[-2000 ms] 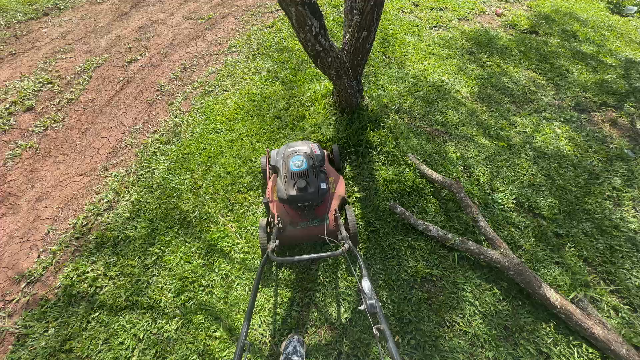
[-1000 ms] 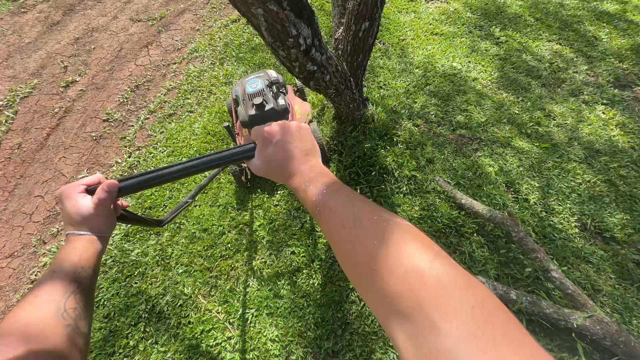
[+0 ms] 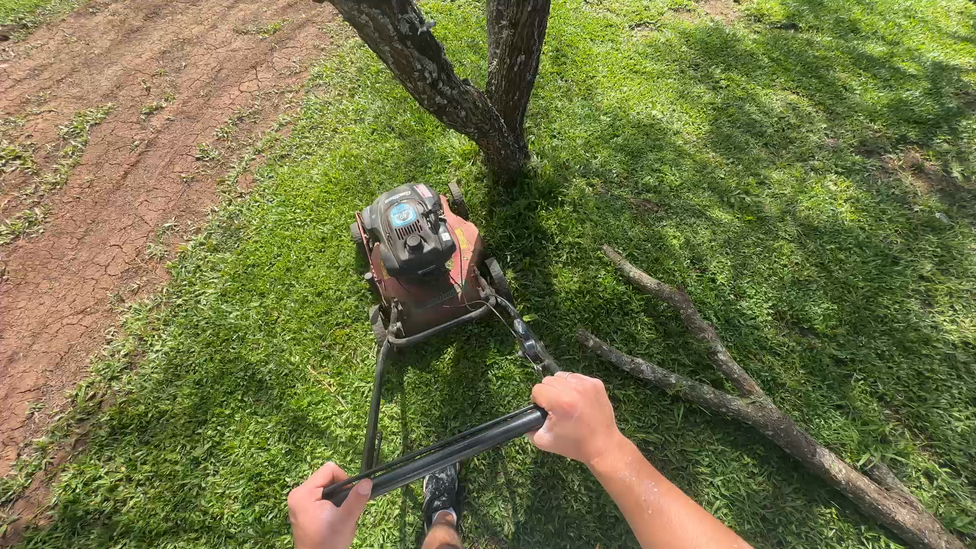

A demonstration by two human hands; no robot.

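Note:
A push lawn mower (image 3: 427, 267) with a reddish deck and a black engine stands on the grass, close to the left of a forked tree trunk. Its black handlebar (image 3: 450, 455) crosses the lower middle of the view. My left hand (image 3: 329, 507) is closed around the bar's left end, thumb on top. Around the right end, where the bar meets the side tube, my right hand (image 3: 576, 415) is wrapped. A second thin bar lies along the handlebar, close against it.
The forked tree trunk (image 3: 507, 152) rises just beyond the mower's right front wheel. A forked fallen branch (image 3: 770, 419) lies on the grass at the right. Cracked bare soil (image 3: 114, 206) borders the grass at the left. My shoe (image 3: 442, 488) is below the handlebar.
Both hands and the handlebar, raised high a second ago, are now lower in view. Two seconds ago no hands showed. The mower now sits angled left of the trunk, where earlier it was straighter.

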